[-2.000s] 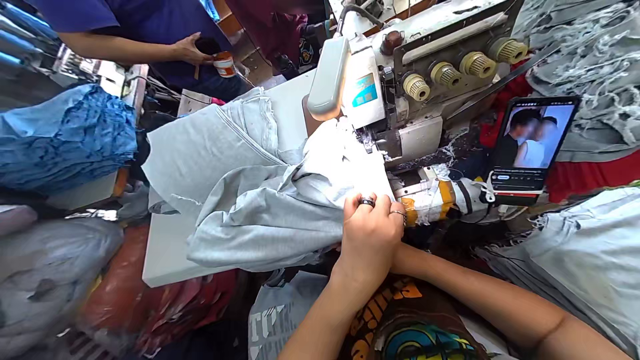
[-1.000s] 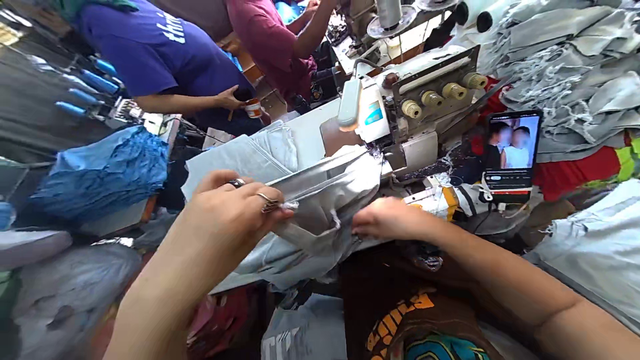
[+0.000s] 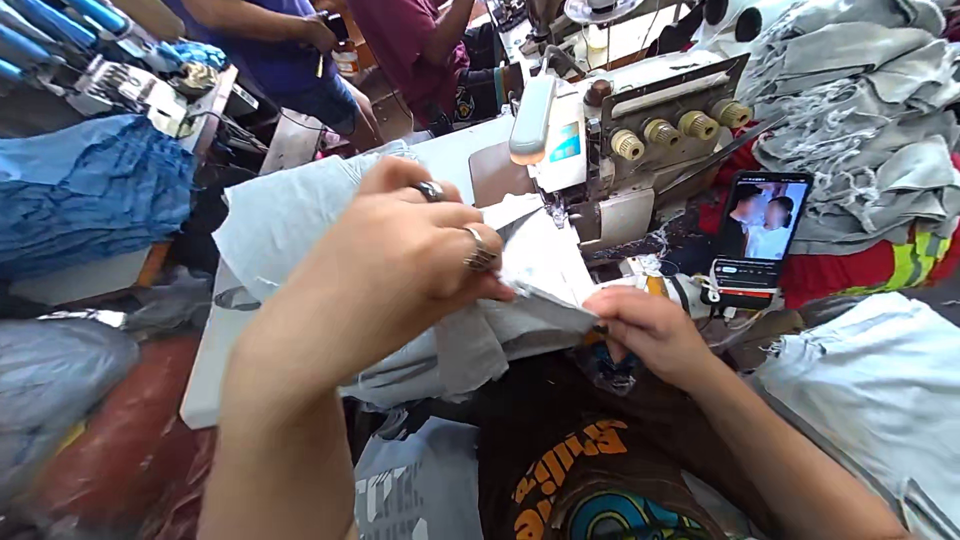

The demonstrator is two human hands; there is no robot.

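Note:
A light grey piece of fabric lies over the front of the white machine table and runs up to the needle area of an overlock sewing machine. My left hand, with rings on two fingers, pinches the fabric's edge left of centre. Its fingertips are partly hidden behind the hand. My right hand grips the same edge farther right, between thumb and fingers. The edge is stretched between both hands, just in front of the machine. A small lamp head sits above the fabric at the machine's left side.
A phone stands right of the machine. Grey fabric pieces are heaped behind it, and pale cloth lies at the right. Blue fabric is piled at the left. Two people are beyond the table.
Two seconds ago my hands were together on the fabric near the machine; now they are apart along its edge. Since one second ago my left hand has moved toward my right hand.

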